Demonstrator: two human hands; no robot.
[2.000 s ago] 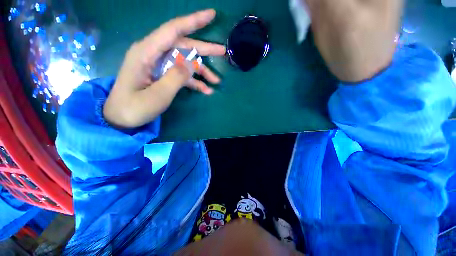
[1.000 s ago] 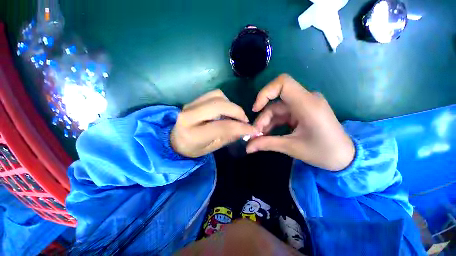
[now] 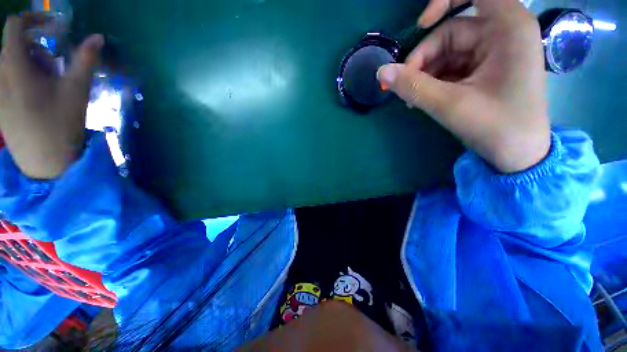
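Observation:
A round black glossy watch head (image 3: 357, 96) lies on the dark green bench. A thin greyish disc of protective film (image 3: 366, 72) shows over its face; whether it touches the glass cannot be told. My right hand (image 3: 481, 86) pinches the film's edge at a small orange pull tab (image 3: 384, 86) between thumb and finger. My left hand (image 3: 48, 103) is blurred at the far left, over the film pile, with thumb and fingers apart; nothing is seen held in it.
A second shiny round piece (image 3: 569, 42) lies at the upper right, beyond my right hand. The shiny film pile (image 3: 104, 103) with bright flecks is partly hidden by my left hand. A red tray (image 3: 62, 271) stands at the lower left below the bench.
My hands have parted from in front of the watch head. The left moved far left to the film pile; the right moved up and right, with film over the watch head.

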